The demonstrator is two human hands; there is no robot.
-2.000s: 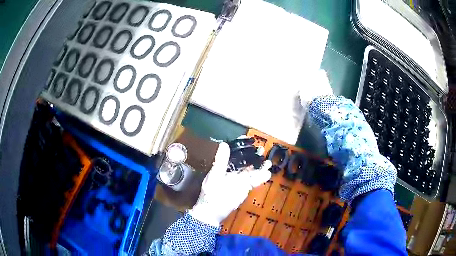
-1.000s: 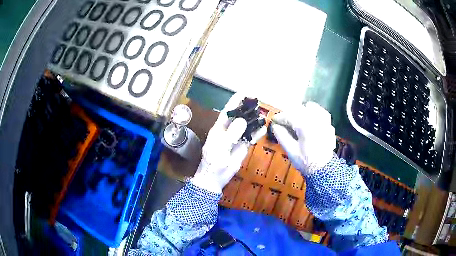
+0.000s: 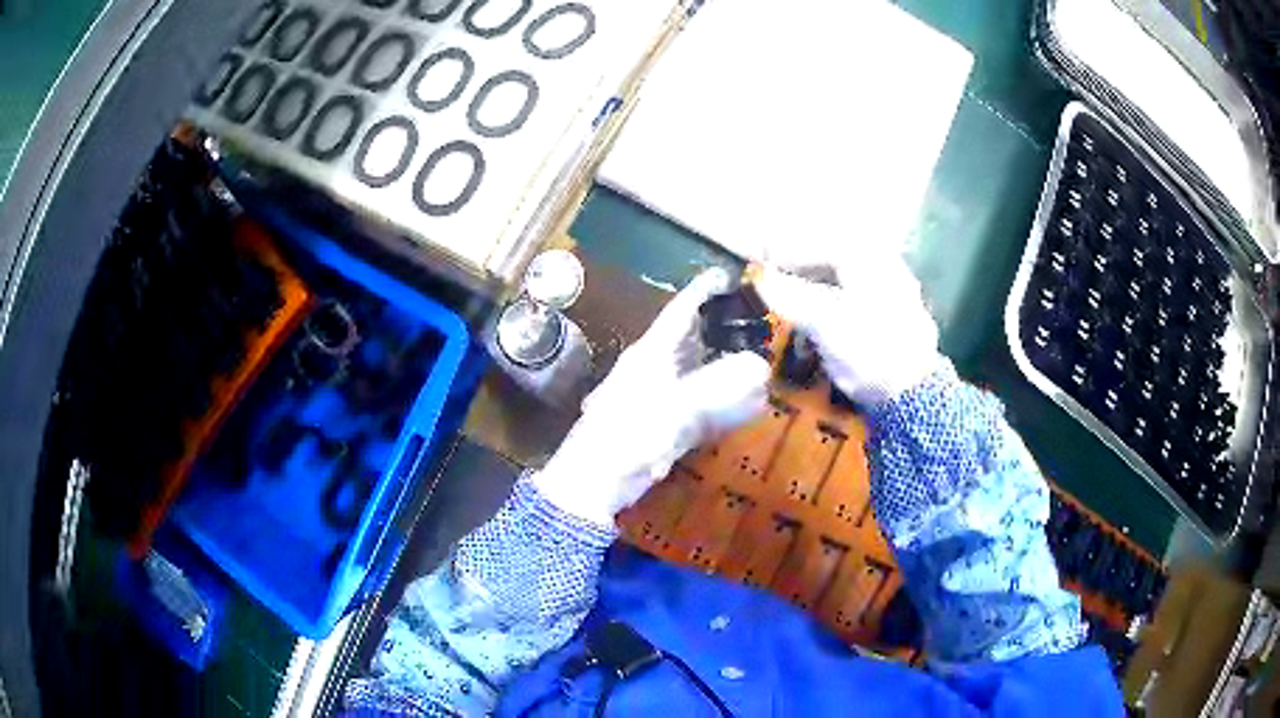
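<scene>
My left hand point(image 3: 639, 407), in a white glove, holds a black moulded part point(image 3: 734, 326) between thumb and fingers over the upper edge of the orange fixture tray point(image 3: 758, 491). My right hand point(image 3: 863, 330), also gloved, is close beside it on the right, with its fingertips near the part's upper right side. Whether the right fingertips pinch anything is too blurred to tell. Another dark part point(image 3: 800, 359) shows just below the right fingers. The near rows of slots in the orange tray show no rings.
Blue bin point(image 3: 400, 512) with loose black rings and a tilted orange-edged tray point(image 3: 232, 407) lie left. A silver can point(image 3: 534, 334) stands behind the bin. Gasket sheets point(image 3: 477, 232) and a white board point(image 3: 800, 126) lie beyond. The metal tray point(image 3: 1029, 302) of black parts is right.
My right hand came from the right to beside my left hand, which still holds a black part. Since one second ago the part has turned in my fingers. The view has shifted.
</scene>
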